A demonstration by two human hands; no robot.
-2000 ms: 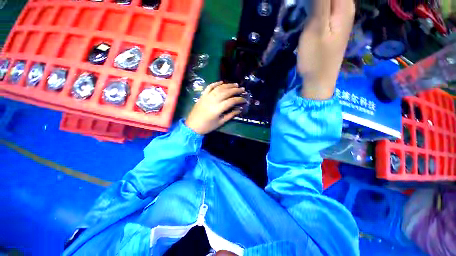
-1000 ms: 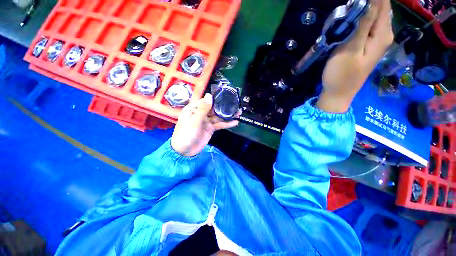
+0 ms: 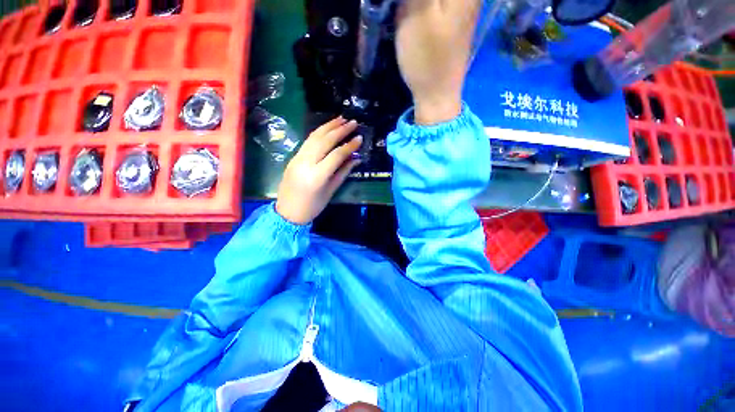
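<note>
My left hand (image 3: 318, 170) reaches to the front of the black test fixture (image 3: 322, 76). Its fingertips are at a dark round watch case (image 3: 364, 142) low in the fixture; whether they grip it cannot be told. My right hand (image 3: 439, 60) is blurred and cut by the top edge. It is closed at the toggle clamp, whose silver linkage (image 3: 372, 40) shows just left of it; the grip itself is hidden. The orange-red parts tray (image 3: 121, 205) at left holds several film-wrapped discs and one black disc (image 3: 99, 112) with a pale patch.
Crumpled clear film (image 3: 272, 133) lies between tray and fixture. The blue leak tester (image 3: 548, 113) stands right of my right arm, a thin tube (image 3: 528, 203) looping from it. A clear cylinder (image 3: 669, 40) leans above. Another red tray (image 3: 612, 197) and a person's sleeve (image 3: 709, 278) are at right.
One second ago my left hand held a watch case between tray and fixture; now its fingers are at the fixture. My right hand is higher in view. The camera view has shifted and turned.
</note>
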